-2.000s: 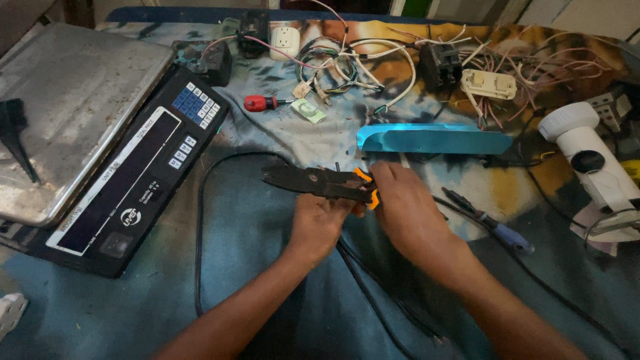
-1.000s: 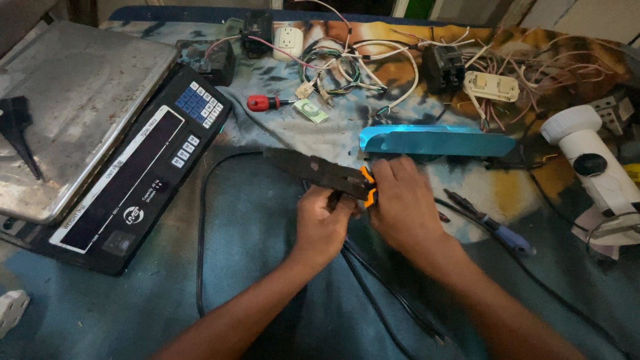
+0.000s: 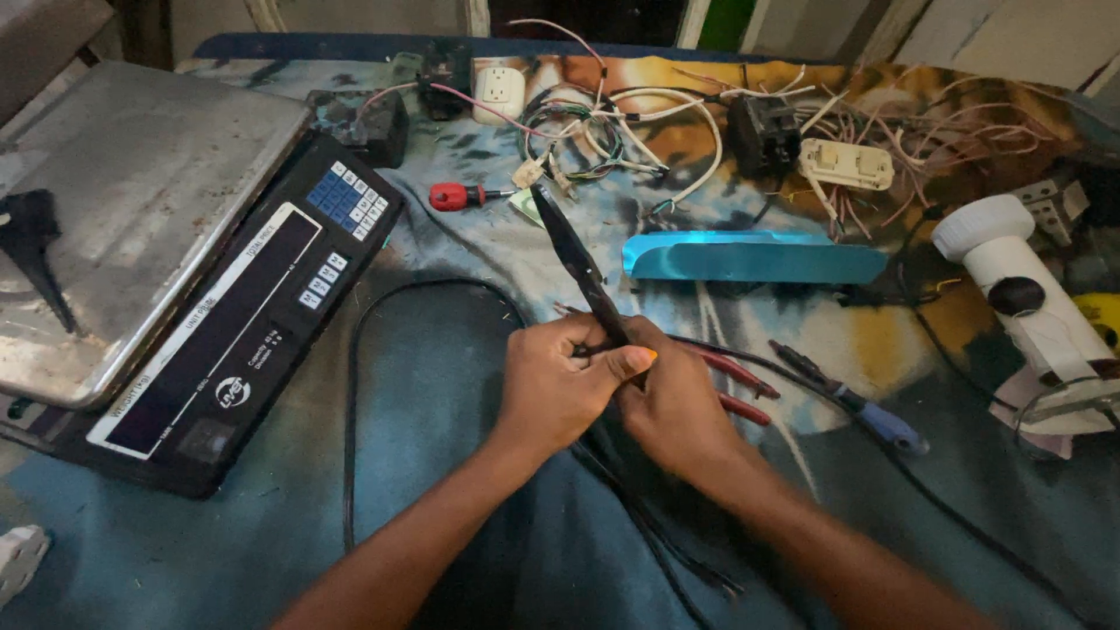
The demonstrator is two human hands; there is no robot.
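A dark flat-bladed hand tool with an orange part, perhaps a wire stripper [image 3: 573,254], points up and to the left from between my hands. My left hand [image 3: 564,376] grips it near its lower end, thumb on top. Closed around the same end from the right is my right hand [image 3: 674,394]. Red-handled pliers [image 3: 735,372] lie just right of my hands, partly covered. A black cable [image 3: 353,394] loops on the left, and dark cables with bared ends [image 3: 652,525] run below my hands.
A weighing scale [image 3: 236,324] fills the left side. Behind my hands lie a red screwdriver [image 3: 459,196], a blue metallic strip [image 3: 752,258], a wire coil [image 3: 586,131] and a switch plate [image 3: 846,164]. At right are a blue-handled tool [image 3: 884,426] and a white cylindrical device [image 3: 1024,289].
The dark tool has swung from pointing left to pointing up and away. My hands have come together around its end. Red handles now show beside my right hand.
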